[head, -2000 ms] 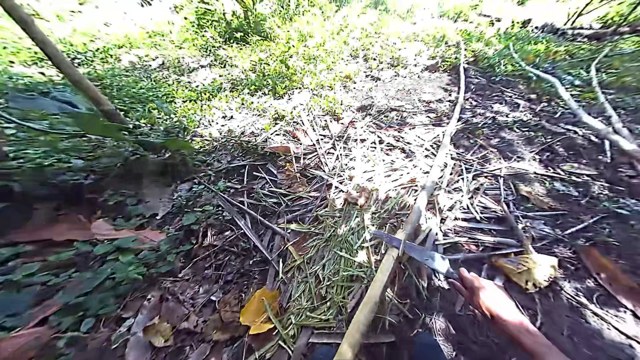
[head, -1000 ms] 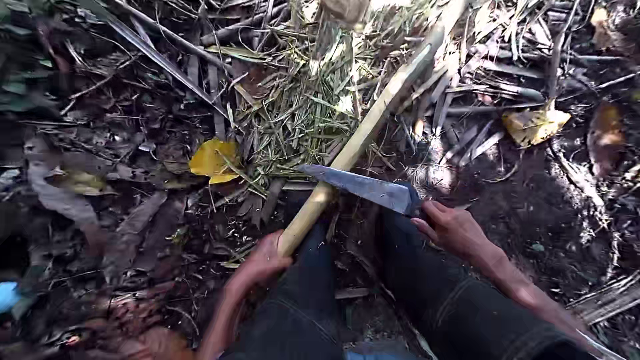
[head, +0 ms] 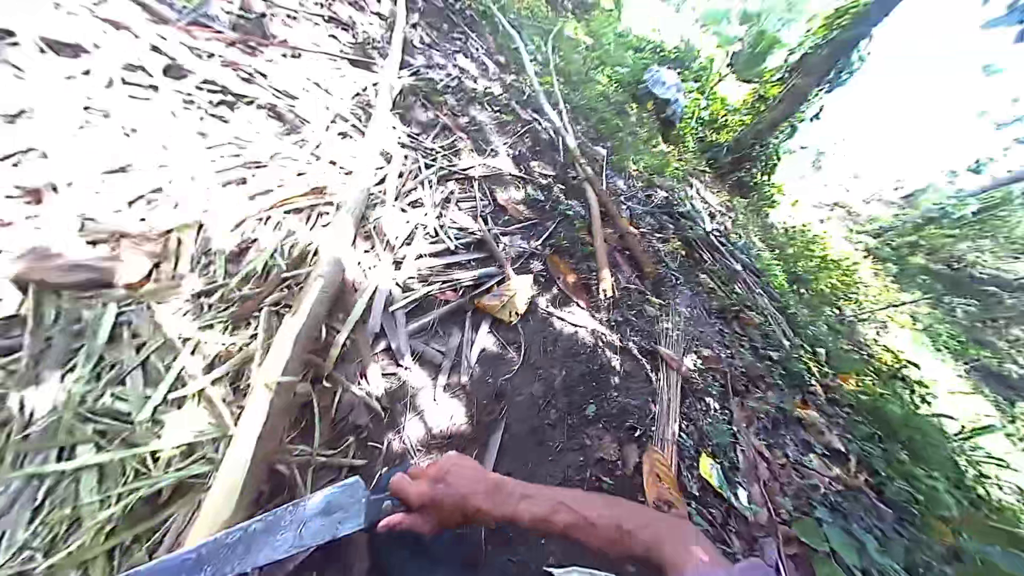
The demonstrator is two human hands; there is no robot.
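Observation:
My right hand [head: 444, 492] is closed around the dark handle of a machete [head: 288, 524] at the bottom of the head view. Its broad grey blade points down and left, and the tip is out of frame. The blade passes across or over the lower end of a long peeled wooden pole [head: 296, 344], which runs up and away over the ground. My left hand is out of view. Cut green and dry strips [head: 104, 448] lie in a heap left of the pole.
Two thin branches [head: 596, 232] lie ahead, right of a yellow-brown leaf [head: 508, 298]. A bundle of thin sticks [head: 668, 392] is on the soil to the right. Green plants and a leaning trunk [head: 808, 80] stand farther right. What may be a person [head: 666, 92] is among the plants.
The view has swung strongly to the right and up. My left hand, on the lower end of the pole one second ago, is out of frame. My right hand still holds the machete.

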